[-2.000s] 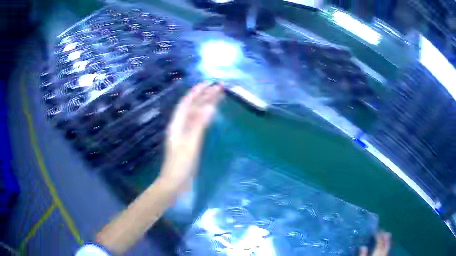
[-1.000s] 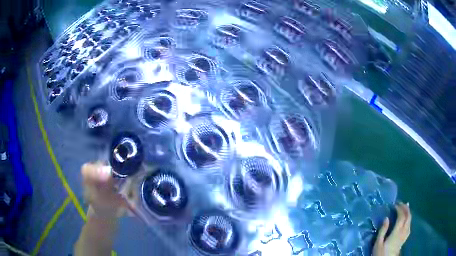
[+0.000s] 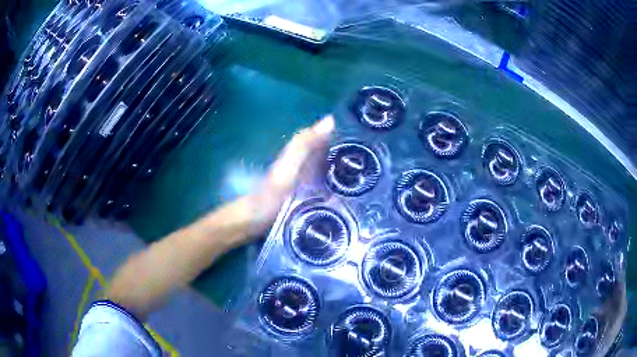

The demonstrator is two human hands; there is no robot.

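A clear plastic tray (image 3: 381, 222) filled with rows of dark round speaker parts (image 3: 422, 196) lies at the centre and lower right. Each part shows a fine ribbed ring and a shiny centre. My left hand (image 3: 297, 167) is at the tray's upper left edge, fingers extended along it; its fingertips are partly hidden, and the grip is unclear. My right hand (image 3: 614, 300) is at the tray's far right edge, dim and mostly hidden by the tray and the picture's rim.
A tall stack of filled clear trays (image 3: 105, 111) stands at the left. The green bench top (image 3: 265, 77) shows between stack and tray. A white-topped dark object (image 3: 293, 29) lies at the back. A pale bench edge with blue tape (image 3: 511, 68) curves behind. Grey floor with yellow lines shows lower left.
The filled tray has moved from the upper middle down to the lower right, covering the place of the empty-looking tray. My left hand has moved right with it.
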